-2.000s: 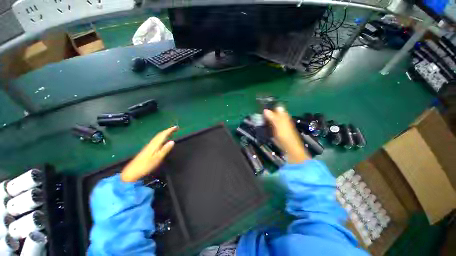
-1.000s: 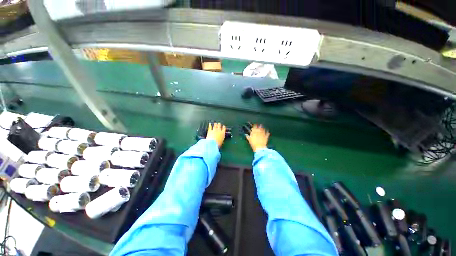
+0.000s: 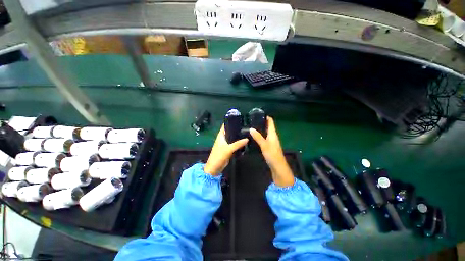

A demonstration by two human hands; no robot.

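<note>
My left hand (image 3: 223, 151) is closed around one black cylindrical unit (image 3: 233, 125), held upright with its shiny end up. My right hand (image 3: 270, 148) grips a second black cylindrical unit (image 3: 257, 122) right beside it. Both are held above the far edge of the black divided tray (image 3: 255, 204). Another dark unit (image 3: 202, 121) lies on the green surface beyond the tray. Dark units in the tray's left compartment are mostly hidden by my left sleeve.
Stacked black trays (image 3: 133, 204) at left hold rows of white cylindrical units (image 3: 109, 170). A pile of black units (image 3: 336, 188) lies at right, some with pale discs. A keyboard (image 3: 267, 78), mouse and dark monitor stand behind. A metal frame with a white power strip (image 3: 244, 20) crosses above.
Both hands have come back from the green surface beyond the tray and now hold two black units close together. One dark unit still lies there. The view has shifted slightly.
</note>
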